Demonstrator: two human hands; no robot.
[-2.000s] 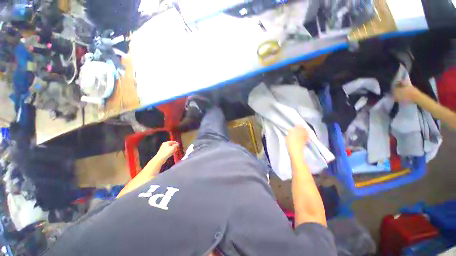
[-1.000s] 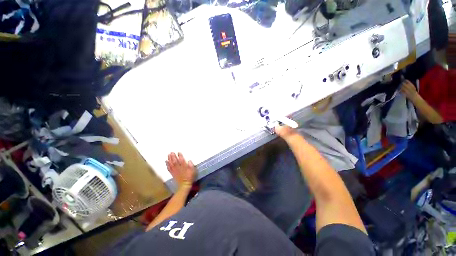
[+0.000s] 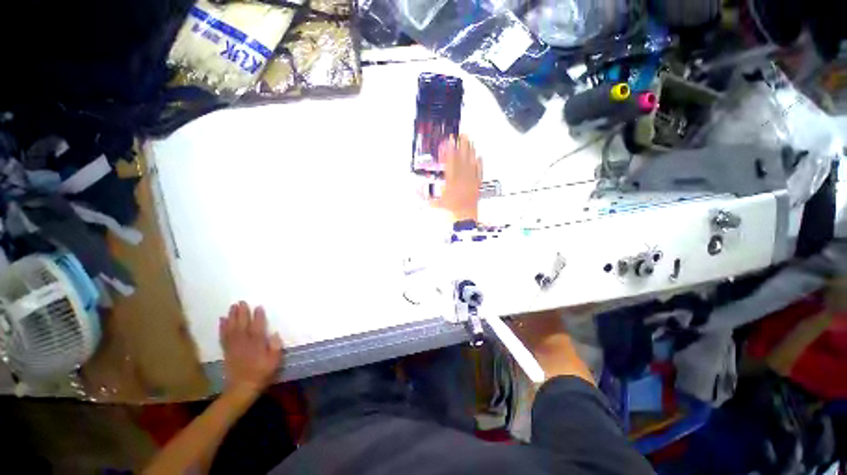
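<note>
A pale sewing machine [image 3: 594, 260] stands on a white tabletop [image 3: 279, 223], with its needle end near the front edge. A dark phone [image 3: 437, 121] lies behind it. My left hand [image 3: 249, 351] rests on the table's front edge at the left, fingers spread and empty. My right hand [image 3: 459, 181] is behind the machine head, at the lower right edge of the phone. The machine hides part of my right forearm. The fingers are blurred, so a grip on the phone cannot be told.
A white fan [image 3: 42, 306] and cloth scraps stand at the left. A printed bag [image 3: 228, 46] lies at the back left. Thread cones [image 3: 604, 102] and plastic bags are at the back. A blue crate [image 3: 673, 431] with pale cloth is below right. A white strip [image 3: 513, 348] juts from the machine's front.
My right hand has moved from the machine's front to the phone behind it. My left hand has come from above the floor onto the table edge. The view has shifted to the machine and tabletop.
</note>
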